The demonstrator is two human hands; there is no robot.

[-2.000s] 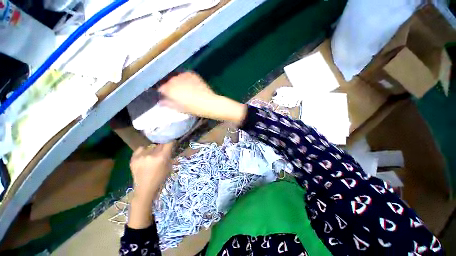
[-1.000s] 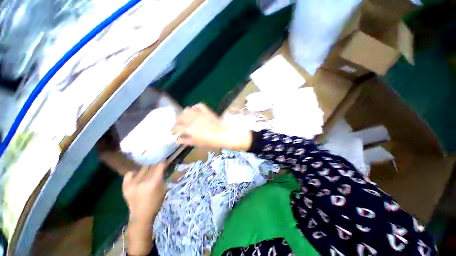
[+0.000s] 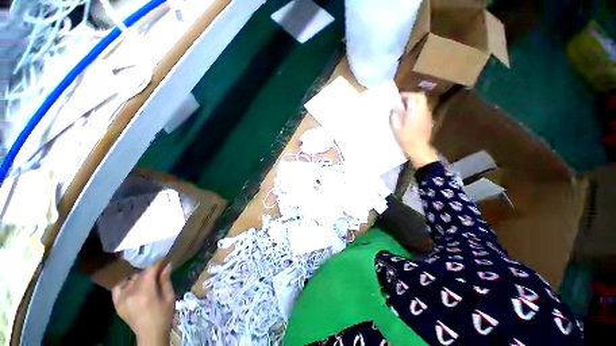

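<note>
An open brown carton stands on the green belt at the left, with a rounded white bagged product inside and a flat white sheet over it. My left hand is at the carton's near edge; whether it grips the edge is unclear. My right hand is at the right edge of the white leaflets on the ledge, fingertips on the top sheet; whether it pinches one is unclear. A tangled heap of thin white cables lies in front of me, with pale cards among them.
Grey-edged shelf with white cables and a blue hose at left. Flat white pieces lie on the belt. A tall white bag or roll and small open carton stand beyond the leaflets; a large open carton is at right.
My right hand has left the product carton and moved right to the leaflets. My left hand stays by the carton. The view has shifted, and a white sheet now shows clearly over the bagged product.
</note>
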